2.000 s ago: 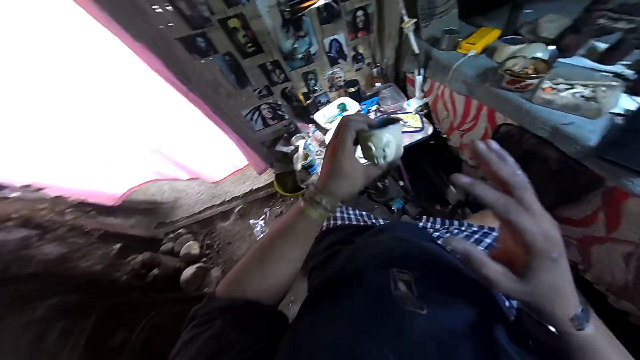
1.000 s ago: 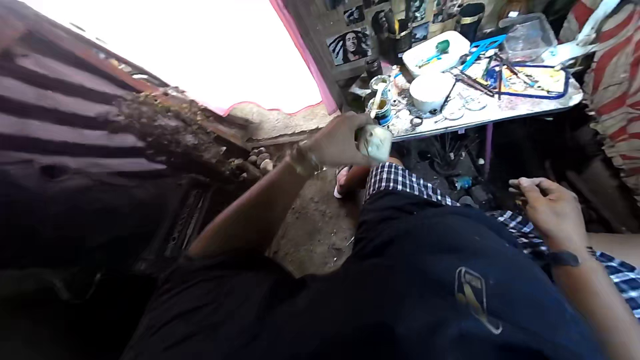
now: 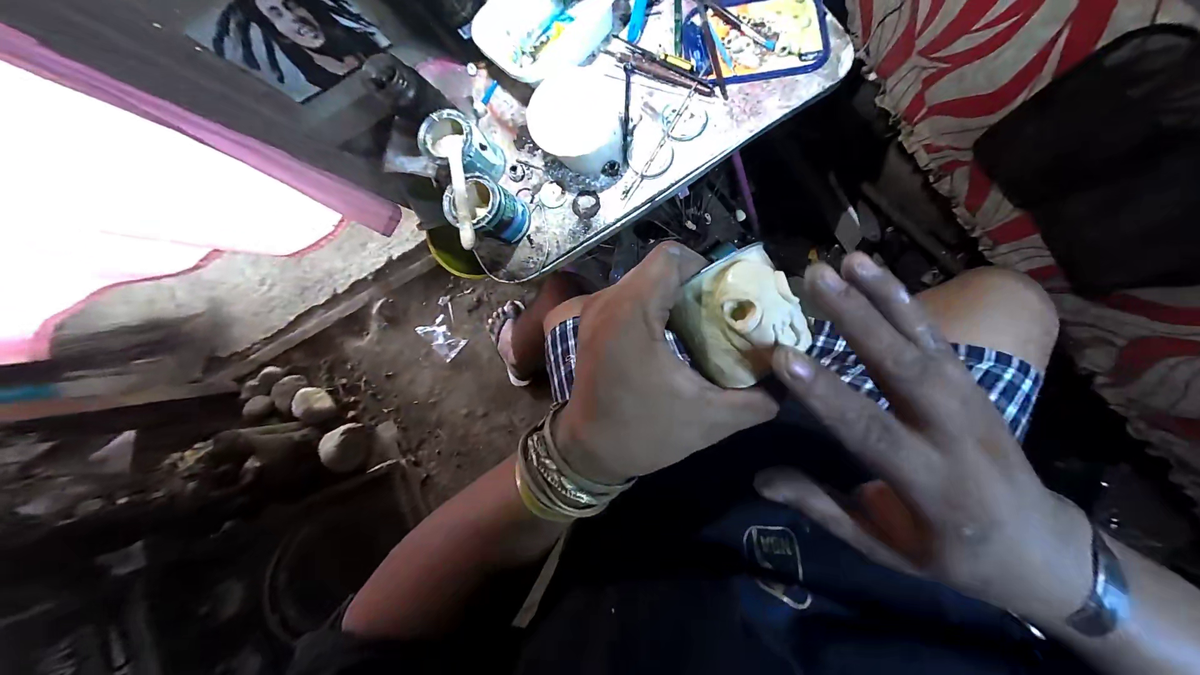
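Observation:
My left hand (image 3: 647, 375) is wrapped around a cream-coloured cup-like piece with a modelled relief on its side (image 3: 745, 319), held above my lap. The relief has a raised ring with a hole and several ridges; a metallic rim shows at the piece's far edge. At the right, my right hand (image 3: 919, 441) has its fingers spread. Its index fingertip is close beside the relief; whether they touch, I cannot tell. Nothing shows in that hand. Bracelets circle my left wrist and a band is on my right wrist.
Ahead stands a paint-stained table (image 3: 694, 150) with a white tub (image 3: 577, 122), open paint cans (image 3: 497, 208), brushes and a blue-edged palette (image 3: 769, 42). A yellow-green bucket (image 3: 453, 253) is below its left corner. Stones (image 3: 314, 405) lie on the dirt floor; red-and-white cloth (image 3: 984, 56) is at right.
My right hand has moved from the right, over my lap, to beside the cream piece. My left hand still holds the piece. The view has shifted.

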